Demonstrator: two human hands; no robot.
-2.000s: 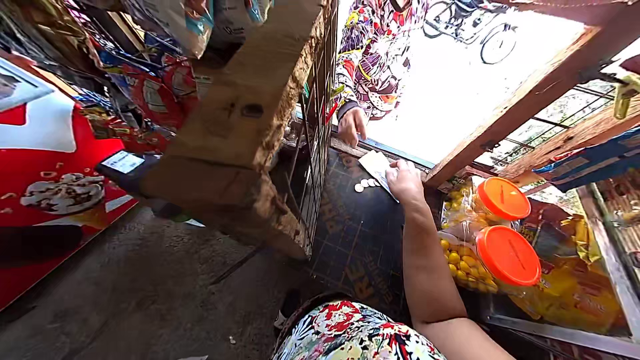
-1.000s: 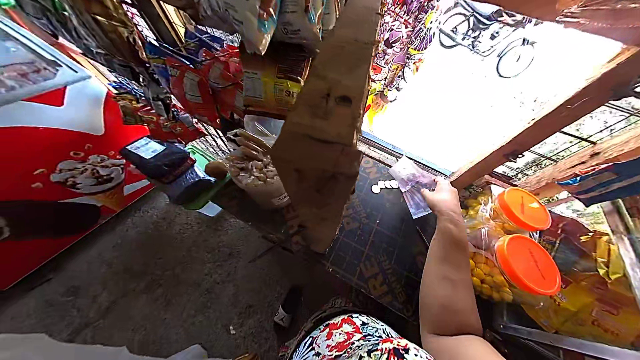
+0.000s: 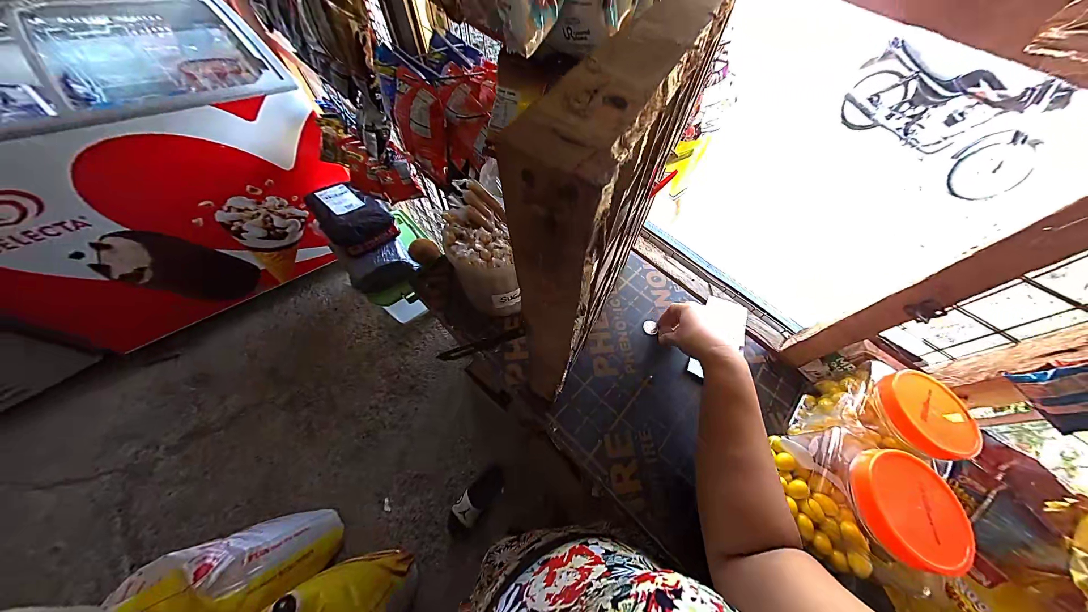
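My right hand [image 3: 690, 330] reaches over the dark printed counter [image 3: 616, 408], its fingertips pinched at a coin [image 3: 650, 327] near the window edge. Pale paper, seemingly a banknote [image 3: 724, 321], lies under or against the hand's far side; whether the hand grips it is hard to tell, as glare washes it out. The other coins are hidden or gathered under the fingers. My left hand is out of the frame.
Two jars with orange lids [image 3: 912, 512] stand right of my forearm. A wooden post [image 3: 557, 195] rises left of the counter, beside a tub of wrapped sweets [image 3: 480, 255]. A freezer [image 3: 170, 195] stands at left, sacks [image 3: 246, 561] on the floor. A motorcycle [image 3: 943, 110] is outside.
My right hand has gone from the banknote to the coins, which lay in a row beside it. The other person's hand at the window, seen two seconds ago, is gone. The view has swung left.
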